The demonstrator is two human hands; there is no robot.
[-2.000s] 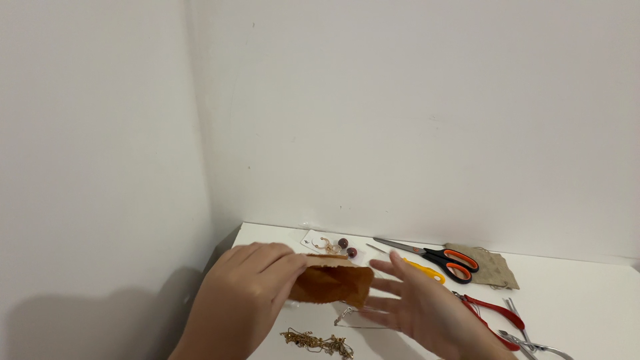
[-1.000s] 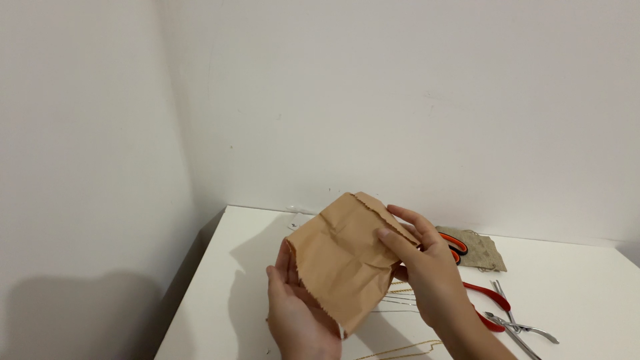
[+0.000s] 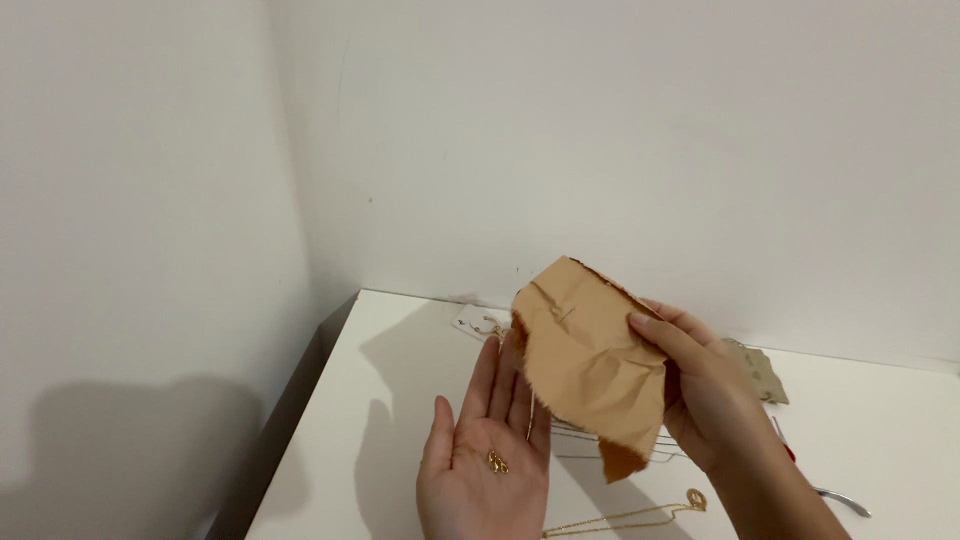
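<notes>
My left hand (image 3: 491, 457) is turned palm up with its fingers extended, and small gold lobster clasps (image 3: 497, 461) lie on the palm. Beside and above it, my right hand (image 3: 701, 367) pinches a crumpled brown paper bag (image 3: 592, 352) with ragged edges, tilted down toward the left. The bag's darker inside shows at its lower tip. Below the bag, a gold chain necklace (image 3: 630, 516) with a round pendant lies on the white table. Several thin silver-coloured strands (image 3: 577, 433) run behind the bag, partly hidden by it.
A white card with gold jewelry (image 3: 472, 321) lies at the back edge of the white table (image 3: 337, 405), against the wall. To the right are a greenish-beige fabric pouch (image 3: 759, 371) and a metal tool handle (image 3: 844, 499), mostly hidden by my right forearm.
My left hand has let go of the paper bag and now lies palm up with the clasps showing on it. The bag stays in my right hand.
</notes>
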